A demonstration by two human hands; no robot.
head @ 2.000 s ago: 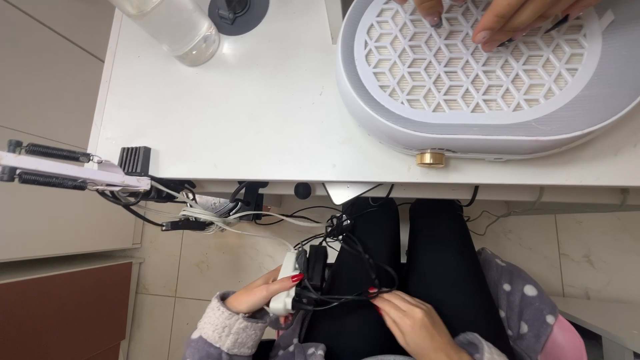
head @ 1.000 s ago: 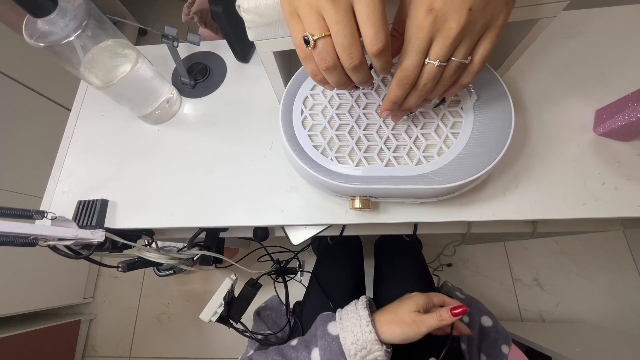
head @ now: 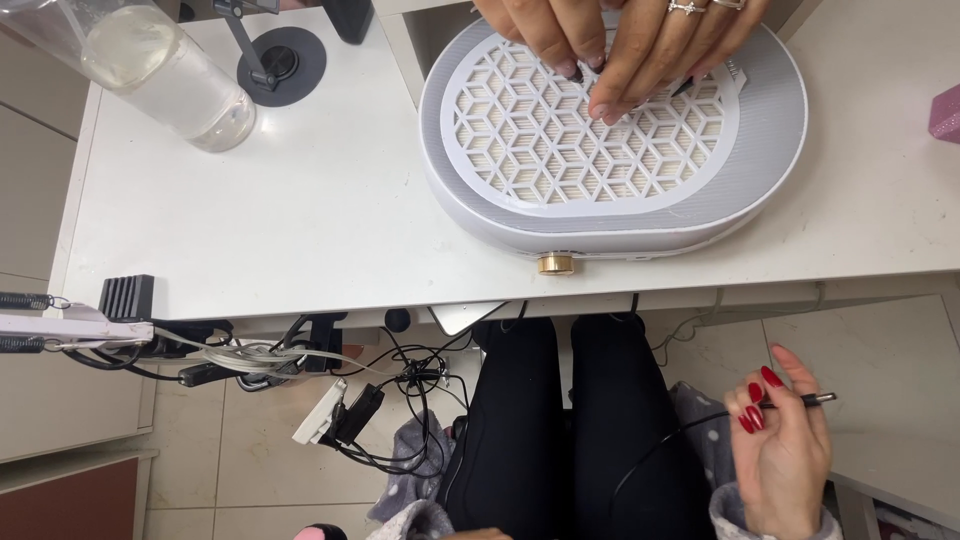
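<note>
My right hand, with red nails, is raised at the lower right. It is closed on a black cable near its barrel plug, which points right past my fingers. The cable curves down over the dark trousers. Only a sliver of my left hand shows at the bottom edge beside its fleece sleeve; its fingers are out of view. A white power strip with a black adapter hangs below the desk among tangled black cables.
Another person's hands rest on the lattice top of a white nail dust collector with a gold knob. On the desk stand a clear bottle and a round-based stand. A sprung lamp arm reaches in from the left.
The power strip, in my left hand two seconds ago, now hangs below the desk. My right hand has moved right and holds the cable's plug end. My left hand has dropped mostly out of view.
</note>
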